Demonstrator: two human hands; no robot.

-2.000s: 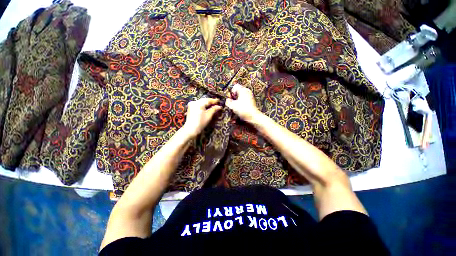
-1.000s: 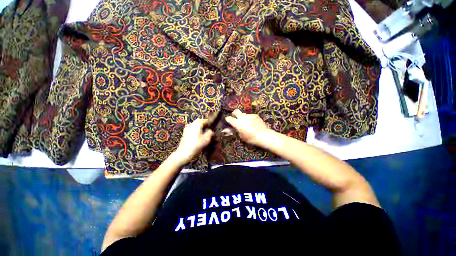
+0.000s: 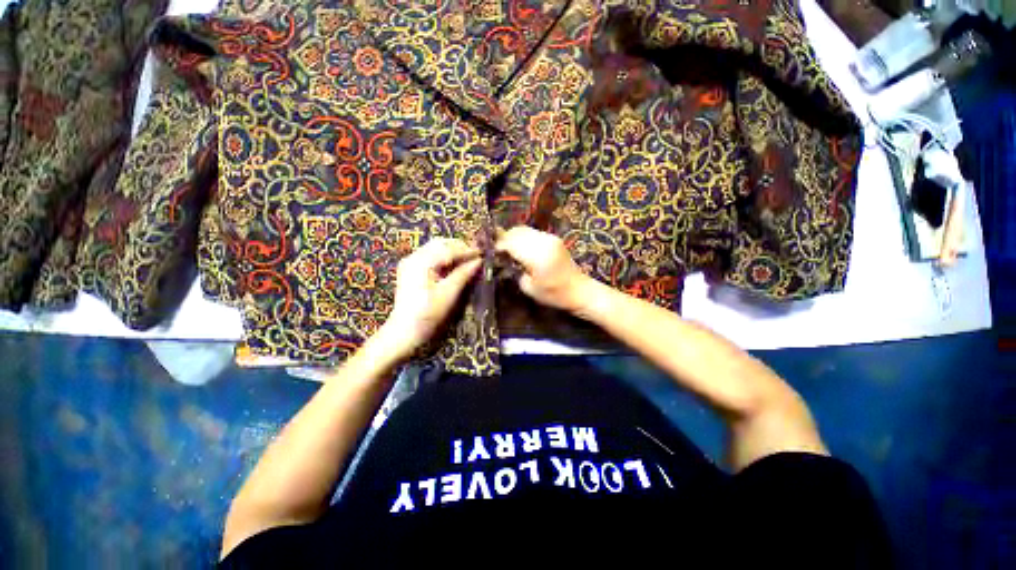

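Observation:
A patterned jacket (image 3: 357,156), dark with red, gold and cream medallions, lies spread front up on the white table (image 3: 780,334). Its lapels cross in a V at the top middle. My left hand (image 3: 432,292) pinches the front edge (image 3: 487,306) from the left, near the jacket's lower middle. My right hand (image 3: 540,267) pinches the same edge from the right, its fingertips close to the left ones. The lower corner of the edge hangs down towards my shirt. Whether a small tool is hidden in my right palm I cannot tell.
Another patterned jacket (image 3: 67,145) lies at the left. Clear-white containers (image 3: 895,53) stand at the upper right. Below them are a white cord, a black item (image 3: 927,198) and stick-like items in a pale tray. The floor (image 3: 134,479) is blue.
The hands moved down the front edge from near the lapel point to the lower front. The edge, opened between them a second ago, is now pinched together and upright. The view shifted with the head.

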